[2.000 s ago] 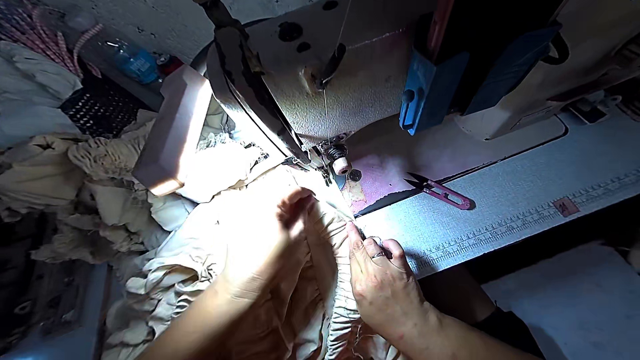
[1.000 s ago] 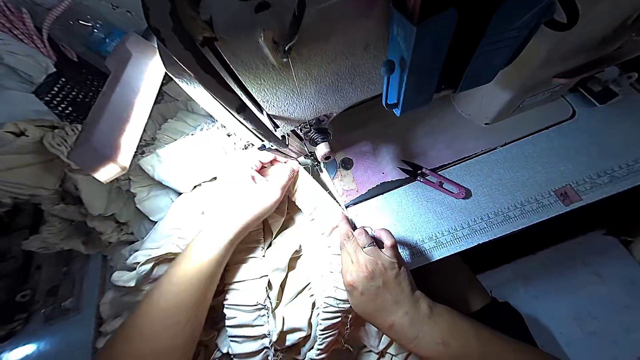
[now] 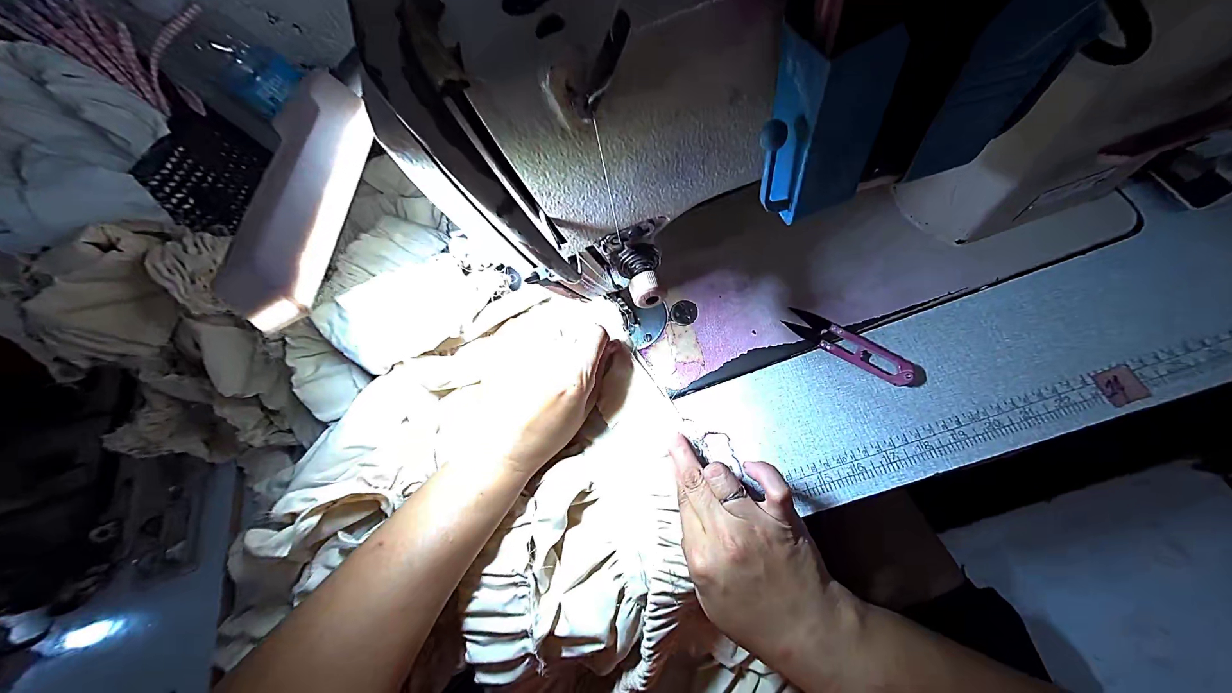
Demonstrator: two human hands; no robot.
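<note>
Gathered cream fabric spreads from the sewing machine's needle area down toward me. My left hand has its fingers closed on this fabric just left of the presser foot, under very bright light. At the fabric's right edge, my right hand, with a ring on one finger, pinches the cloth edge, and a thin loose thread lies by the fingertips. The sewing machine head stands above both hands, its thread running down to the tension knob. Glare hides the needle point.
Pink-handled thread snips lie on the machine bed, right of the needle. A printed measuring tape runs along the table's front edge. A lamp, a black woven basket, a plastic bottle and heaped fabric are at the left.
My left hand has moved a little toward me from the needle area since a second ago. My right hand has also moved down along the fabric edge. The view has shifted slightly.
</note>
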